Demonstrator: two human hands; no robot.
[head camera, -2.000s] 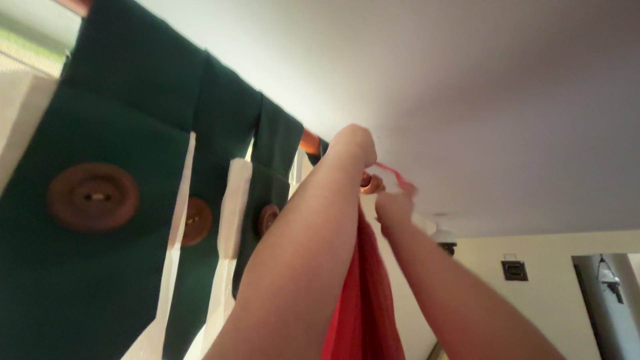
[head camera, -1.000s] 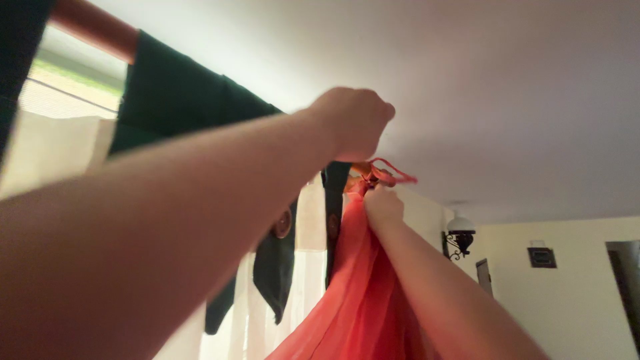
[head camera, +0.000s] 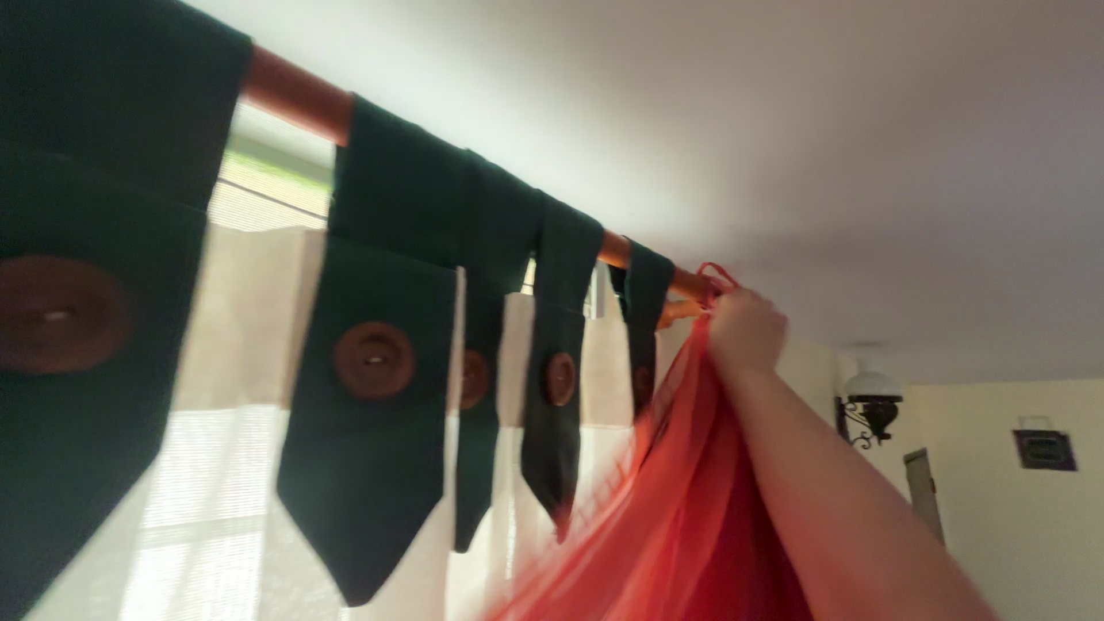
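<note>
My right hand (head camera: 749, 335) is raised at the far end of a wooden curtain rod (head camera: 302, 93), closed on the gathered top of a sheer red fabric (head camera: 690, 517). A thin red cord (head camera: 718, 274) loops above the fingers beside the rod's end. The fabric hangs and spreads down and to the left, blurred at its edge. Below the rod, an orange-brown bracket (head camera: 681, 312) touches the gathered part. Dark green pointed tabs (head camera: 379, 483) with large brown buttons (head camera: 374, 360) hang over the rod. My left hand is out of view.
Behind the tabs are white sheer curtains (head camera: 207, 483) and a window with a blind (head camera: 267, 194). The ceiling (head camera: 776, 112) lies just above the rod. A wall lamp (head camera: 874, 405) and a small dark wall plaque (head camera: 1045, 448) are farther off at the right.
My left hand and forearm, raised near the rod's end in both earlier frames, have left the view. My right hand stays up at the top of the red fabric.
</note>
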